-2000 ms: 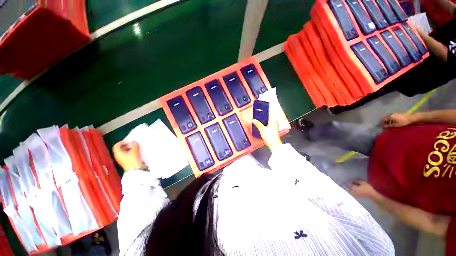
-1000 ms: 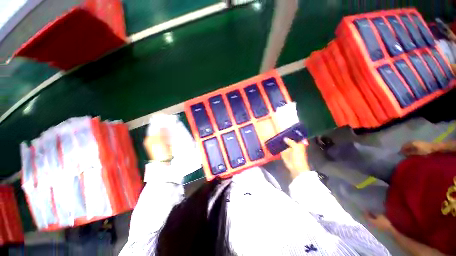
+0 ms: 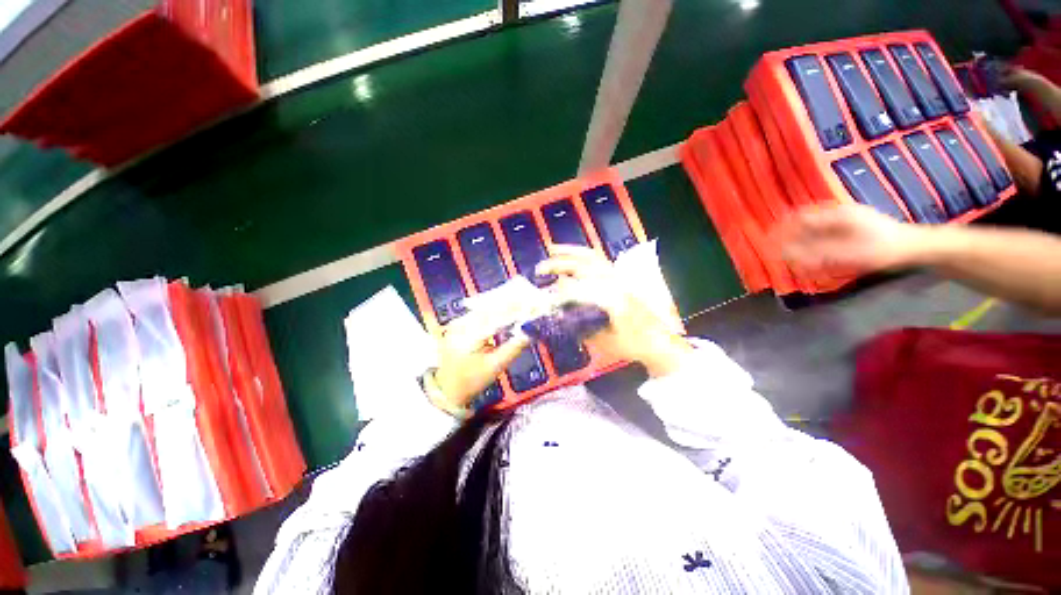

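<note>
My right hand [image 3: 622, 314] holds a dark phone [image 3: 567, 321] over the red phone tray [image 3: 407, 258]. My left hand [image 3: 471, 355] holds a thin white sleeve [image 3: 508, 305] against the phone's left end. The two hands are close together; fingers hide part of the phone and sleeve, so I cannot tell how far the phone is inside. Bare dark phones [image 3: 440, 279] lie in the tray's pockets, some covered by my hands. Another white sleeve [image 3: 642, 279] lies on the tray's right end. A stack of empty white sleeves [image 3: 384, 349] lies on the green bench left of the tray.
Stacked trays with sleeved phones [image 3: 175, 430] stand at left, and stacked trays with bare phones [image 3: 756, 192] at right. A person's arm [image 3: 931, 250] in dark red reaches to the right stack. Red trays [image 3: 140, 70] stand at upper left. A pale post [image 3: 628, 81] rises behind.
My left hand has moved right from the sleeve stack and now holds a sleeve. My right hand has brought the phone left to meet it. The other person's arm has reached in to the right stack.
</note>
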